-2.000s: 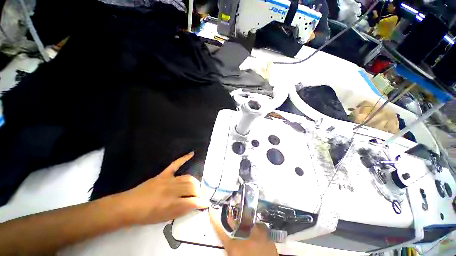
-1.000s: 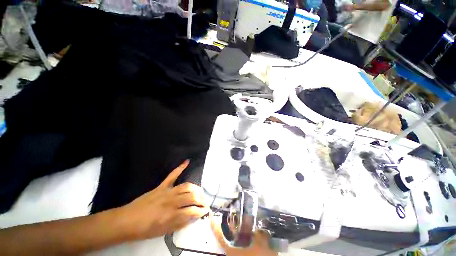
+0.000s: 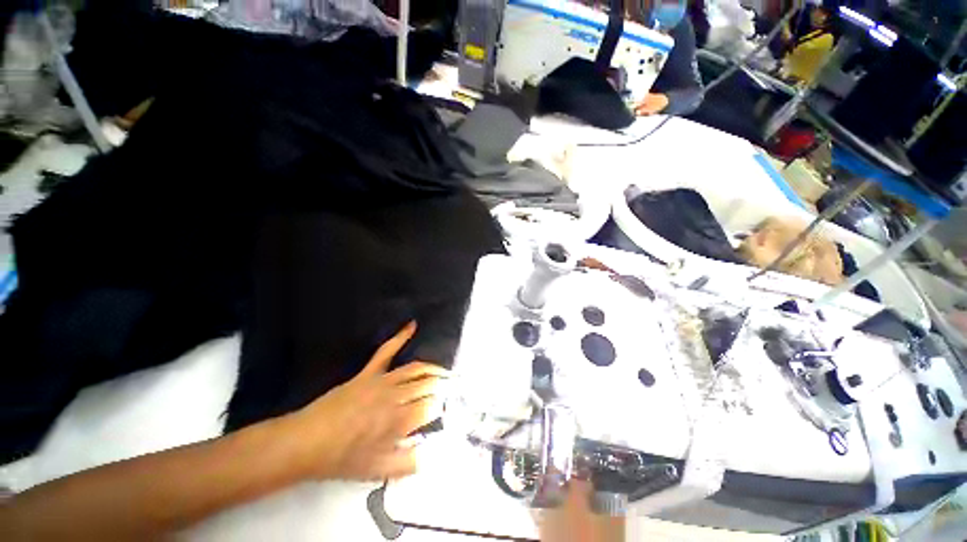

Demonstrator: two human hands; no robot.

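Observation:
A large black garment panel (image 3: 350, 275) lies spread left of the white sewing machine (image 3: 657, 371). My left hand (image 3: 371, 423) rests at the panel's front edge beside the machine's left end, palm down, with one finger pointing away from the others. Some of its fingertips are at the machine head, partly hidden. My right hand (image 3: 581, 517) is blurred and cut off by the bottom edge, in front of the shiny metal needle area (image 3: 557, 450). Its fingers are mostly hidden, and what it holds cannot be seen.
Grey cloth pieces (image 3: 498, 148) lie behind the panel. A white bin (image 3: 636, 220) with black and tan cloth stands behind the machine. A thread stand with a blue bar (image 3: 885, 182) is at upper right. Another machine (image 3: 573, 42) and a person's hand (image 3: 652, 104) are at the back.
My right hand has shifted right and shows less above the bottom edge. The machine sits slightly further right in view. A person's arm and hand now show beside the back machine.

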